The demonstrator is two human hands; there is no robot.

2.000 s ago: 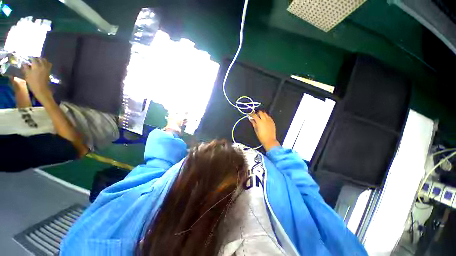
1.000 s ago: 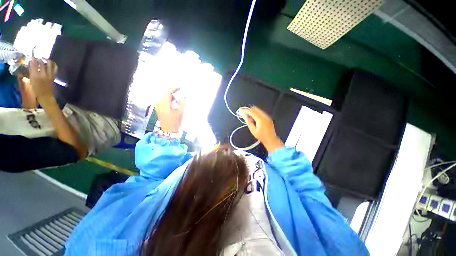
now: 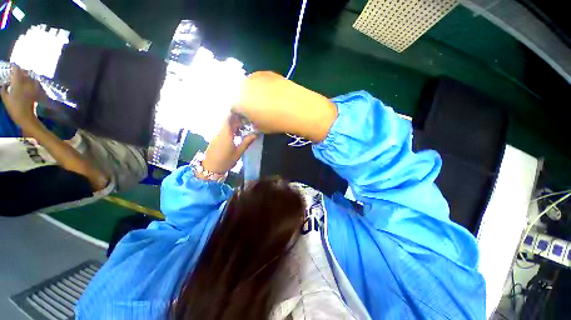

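A glaring white stack (image 3: 200,87) lies ahead of me, left of centre, too bright to show single pieces. A shiny clear blister tray (image 3: 168,140) runs along its left side. My left hand (image 3: 220,147) is at the stack's lower right edge, fingers partly hidden. My right hand (image 3: 253,100) reaches across to the same spot, and its fingertips are lost in the glare. A small shiny grey item (image 3: 247,130) shows between the hands; which hand holds it is unclear. The white cable (image 3: 295,47) runs down behind my right forearm.
A co-worker's hand (image 3: 22,94) is at another bright stack (image 3: 41,50) at the far left. Black trays (image 3: 463,150) lie at the right, beside a white panel (image 3: 510,187). A power strip (image 3: 545,245) is at the right edge, a perforated board (image 3: 401,22) at the top.
My right hand has left the cable coil and crossed left to the stack beside my left hand. My left hand has moved slightly down and right. The right sleeve now covers the white bars.
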